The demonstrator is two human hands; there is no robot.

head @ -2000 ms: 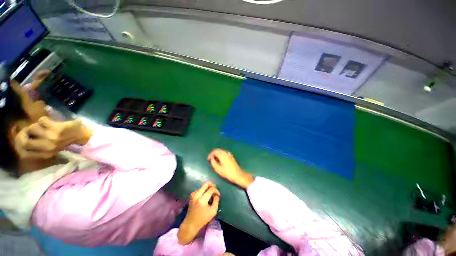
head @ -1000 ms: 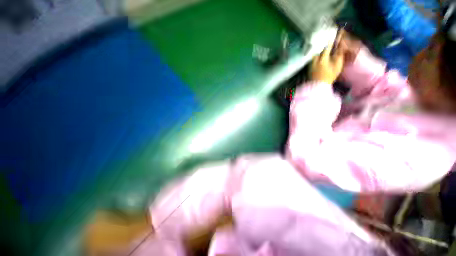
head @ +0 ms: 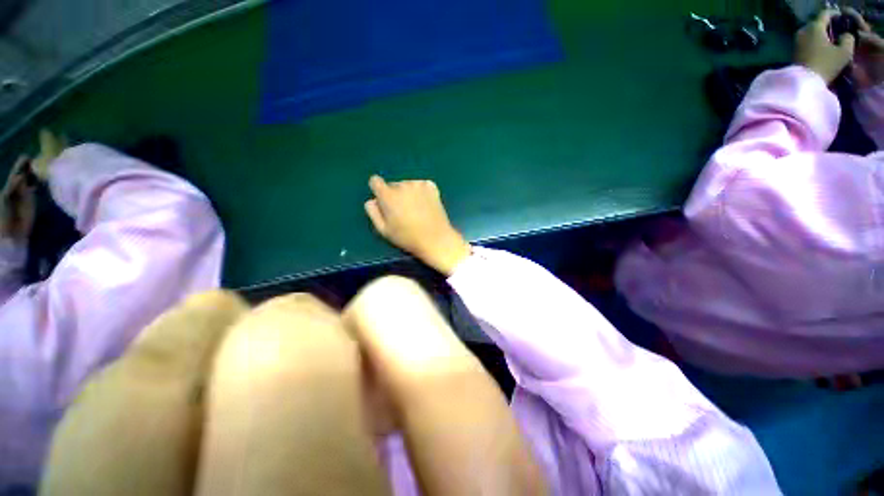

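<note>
My right hand (head: 412,218) is over the green bench top (head: 320,184) near its front edge. It is loosely curled, with the back of the hand up and a fingertip poking out to the left. No object shows in it, but the inside of the fingers is hidden. My left hand (head: 291,387) is very close to the camera, large and blurred across the lower left. Several fingers point up, with gaps between some of them, and no object shows there. The palm is out of the picture.
A blue mat (head: 407,48) lies beyond my right hand. Neighbours in pink smocks sit at left (head: 126,232) and right (head: 795,232); the right one holds a small dark thing (head: 841,27). Dark items with white-ended leads (head: 727,34) lie at the back right.
The view has swung, and the trays at left are out of the picture. My left hand has come up close to the camera. My right hand shows clearly again over the bench.
</note>
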